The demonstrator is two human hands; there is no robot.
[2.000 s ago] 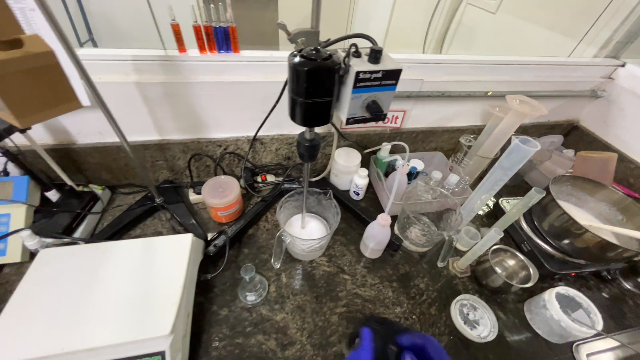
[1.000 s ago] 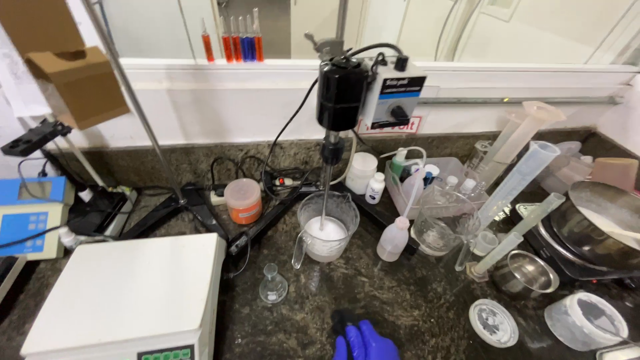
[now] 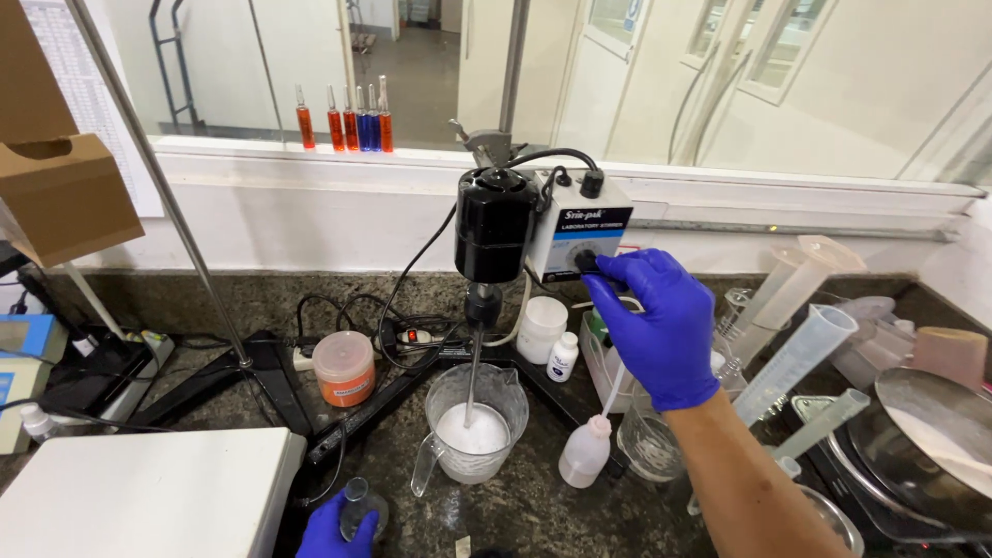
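My right hand (image 3: 659,329), in a blue glove, pinches the black speed knob (image 3: 587,261) of the laboratory stirrer's control box (image 3: 581,221). Beside the box is the black stirrer motor (image 3: 496,225), whose metal shaft (image 3: 474,372) reaches down into a clear plastic jug (image 3: 477,422) with white liquid. At the bottom, my left hand (image 3: 341,531), also gloved in blue, has its fingers around a small glass flask (image 3: 363,511) on the dark stone counter. A wash bottle (image 3: 586,453) stands right of the jug, below my right wrist.
A white balance (image 3: 147,496) sits at left, near an orange-filled jar (image 3: 344,370) and the stirrer's black base. White bottles (image 3: 542,329) stand behind the jug. Plastic measuring cylinders (image 3: 798,360) lean at right beside a steel pot (image 3: 930,442). Several ampoules (image 3: 306,120) stand on the window ledge.
My right hand has come into view and onto the stirrer knob. My left hand is now at the glass flask, which stood untouched on the counter one second ago.
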